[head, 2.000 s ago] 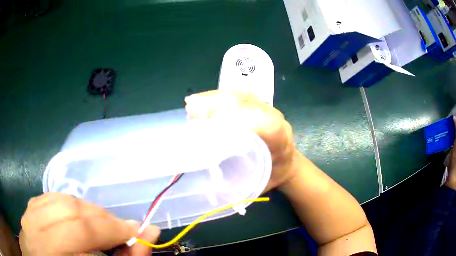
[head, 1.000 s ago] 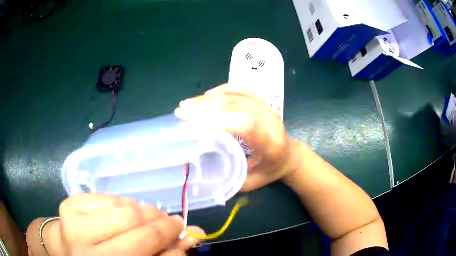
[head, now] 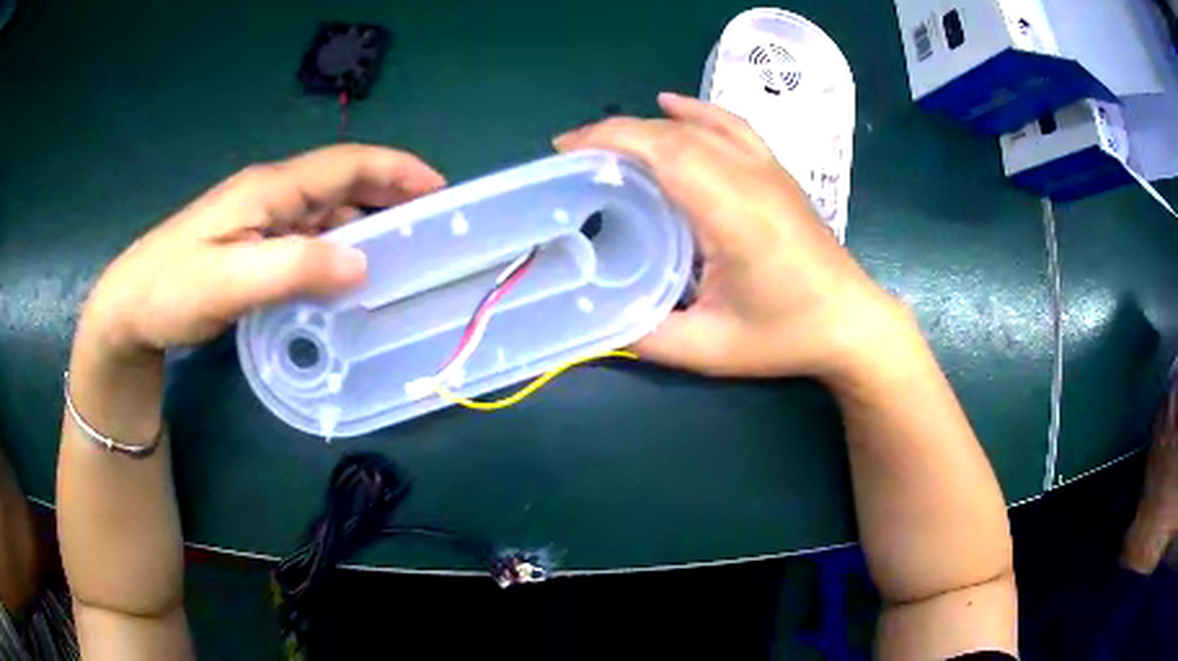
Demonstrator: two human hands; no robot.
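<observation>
My left hand [head: 239,245] and my right hand [head: 762,245] hold the translucent housing [head: 426,271] between them, tilted, its open ribbed side facing me. My left thumb lies over the upper left rim. My right hand wraps the right end. Red, white and black wires [head: 488,310] run from inside the housing to a small white connector [head: 424,386] at its lower edge. A yellow wire [head: 517,387] runs from there along the outside toward my right palm. The white cover [head: 788,116] lies behind my right hand, partly hidden by it.
The black fan [head: 344,60] lies at the far left, its lead partly hidden. A black cable [head: 355,504] lies at the near bench edge with a small metallic end [head: 519,568]. White and blue boxes [head: 988,65] stand at the far right. Another person's arm [head: 1156,504] shows at the right edge.
My left hand has let go of the wire end and moved up to the housing's left side. The housing is raised and turned more face-on. The view has shifted, showing the black cable.
</observation>
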